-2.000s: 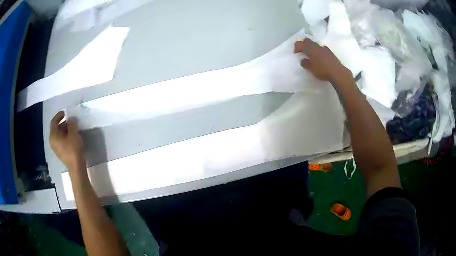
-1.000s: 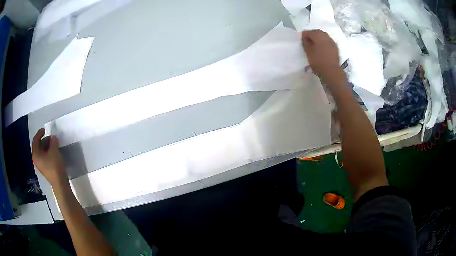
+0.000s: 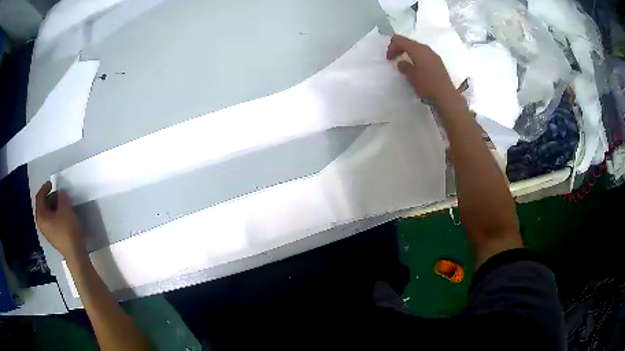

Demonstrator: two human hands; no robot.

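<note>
A long white facing piece (image 3: 205, 140) lies across the grey feed table (image 3: 205, 62), narrow at the left and flaring at the right. My left hand (image 3: 58, 218) holds its narrow end at the table's left. My right hand (image 3: 421, 68) holds the upper corner of its wide end. A second white facing piece (image 3: 274, 219) of like shape lies nearer me along the front edge; the wide ends overlap at the right. Whether the upper piece is one layer or two, I cannot tell.
A short white shaped piece (image 3: 58, 116) lies at the left, its narrow end over the dark press opening (image 3: 20, 230). White scraps and clear plastic (image 3: 507, 62) heap at the right, above dark patterned cloth (image 3: 548, 140). Orange footwear (image 3: 449, 270) is on the green floor.
The short piece has shifted left in view toward the press, as the camera view also shifted. My hands still hold both ends of the upper piece, whose wide end looks flatter.
</note>
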